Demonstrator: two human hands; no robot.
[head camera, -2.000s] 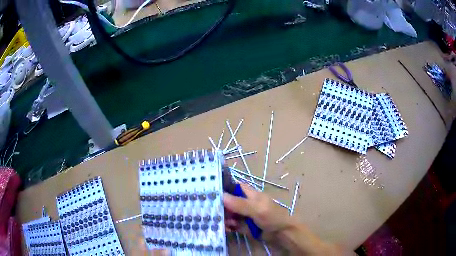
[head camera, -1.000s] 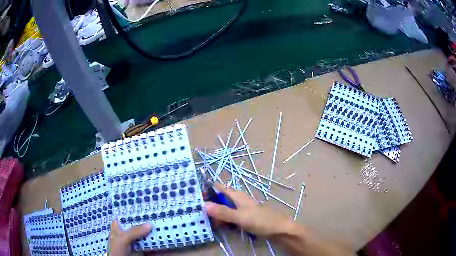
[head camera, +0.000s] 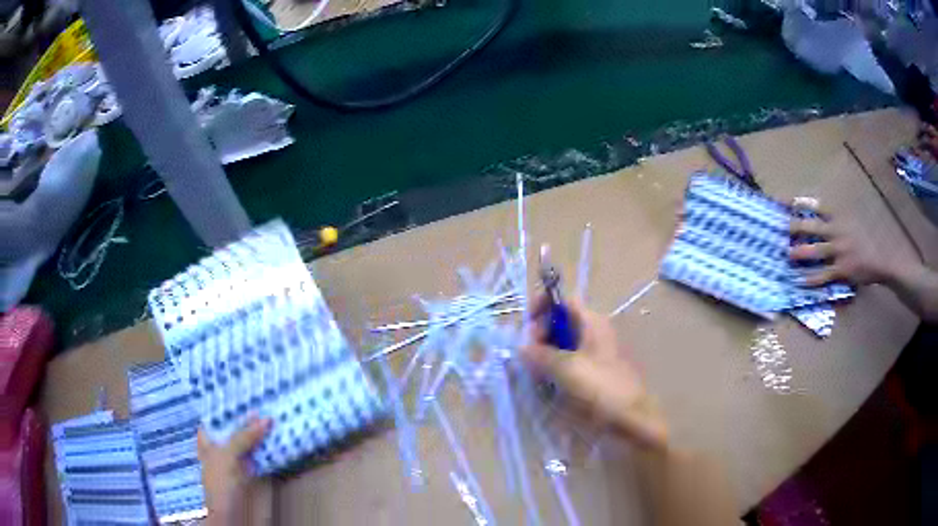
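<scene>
My left hand holds a PCB panel by its lower edge, tilted above the bench at the left. My right hand holds the blue-handled diagonal cutters, jaws pointing up, apart from the panel. A thin pale strip stands upright beside the cutter jaws; whether they grip it is unclear. Edge waste strips lie criss-cross between my hands, blurred. Two waiting panels lie flat at the lower left.
Another person's hand rests on the panels stacked at right, near purple-handled pliers. Small pale bits lie below. A screwdriver, grey post and black cable stand beyond. Pink bundles sit far left.
The held panel has moved left and tilted, away from the cutters. My right hand has moved right and up with the cutters. Another person's hand has come onto the right stack.
</scene>
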